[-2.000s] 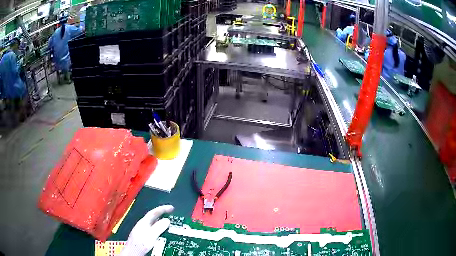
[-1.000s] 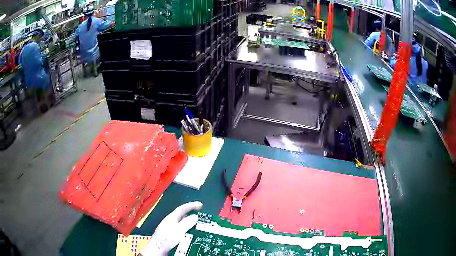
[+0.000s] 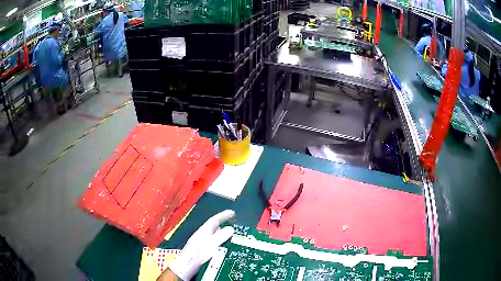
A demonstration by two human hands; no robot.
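Observation:
A large green circuit board (image 3: pixel 329 264) with white traces lies at the bottom, over the near edge of the flat red pad (image 3: pixel 357 211), cut off by the frame. My left hand (image 3: pixel 202 244), in a white glove, is at the board's left end, thumb and fingers around its upper left corner. How far it grips under the board is hidden. My right hand is not in view. Side cutters (image 3: pixel 276 214) with dark handles lie open on the pad's left part, jaws towards me.
A thick red stack (image 3: pixel 143 181) stands at left. Behind it are a yellow pen cup (image 3: pixel 235 149) on white paper (image 3: pixel 237 184) and black crates (image 3: pixel 187 79). A yellow marked sheet (image 3: pixel 152 264) lies at bottom left. A conveyor (image 3: pixel 458 192) with boards and a red-wrapped post (image 3: pixel 444 112) are at right.
The view has turned left, so the bench things sit further right in the picture. My left hand stays at the board's left corner. Nothing else on the bench has clearly moved.

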